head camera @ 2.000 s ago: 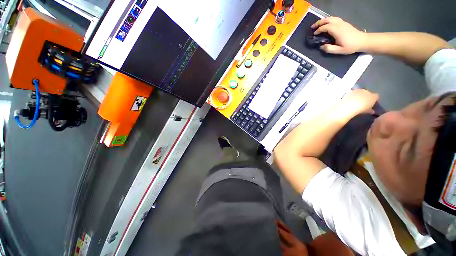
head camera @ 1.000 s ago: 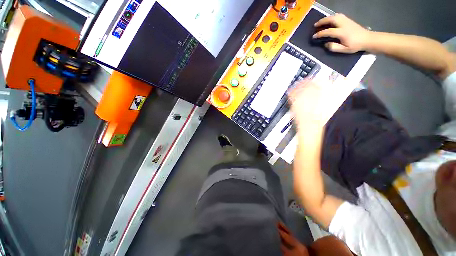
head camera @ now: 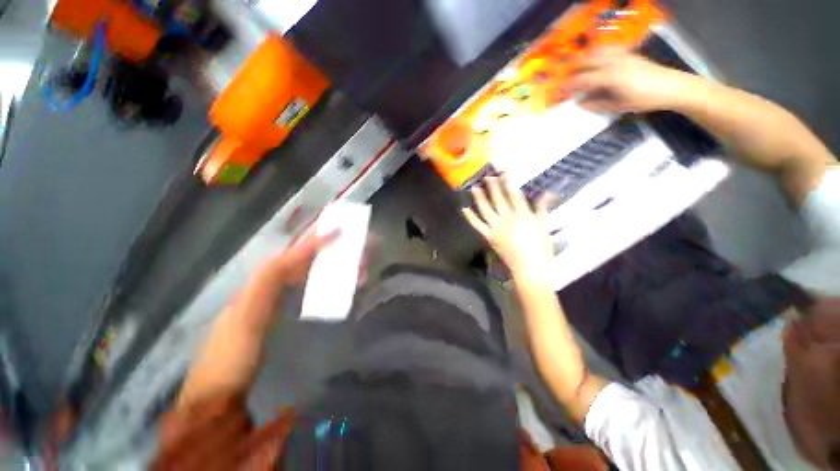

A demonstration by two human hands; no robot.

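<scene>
My left hand [head camera: 299, 258] reaches in from the lower left and holds a white paper slip [head camera: 336, 267] above the floor, beside the machine's edge. The slip hangs slightly tilted; faint blurred fingers show at its right side. My right hand is not in view; only a bit of reddish-brown sleeve shows at the bottom edge. Another white sheet [head camera: 542, 140] lies over part of the keyboard [head camera: 589, 166] and the orange control panel [head camera: 451, 143], between a coworker's two hands. The picture is blurred.
The coworker's hands [head camera: 516, 230] are at the console on the right. The dark monitor [head camera: 378, 64] stands at the top. The machine's orange housing [head camera: 267, 92] and long metal edge [head camera: 276, 221] run down the left. Feet show on the grey floor.
My left hand has come into view with a paper slip. The coworker's right hand left the mouse for the panel, the other moved to the keyboard's near corner. The view has shifted.
</scene>
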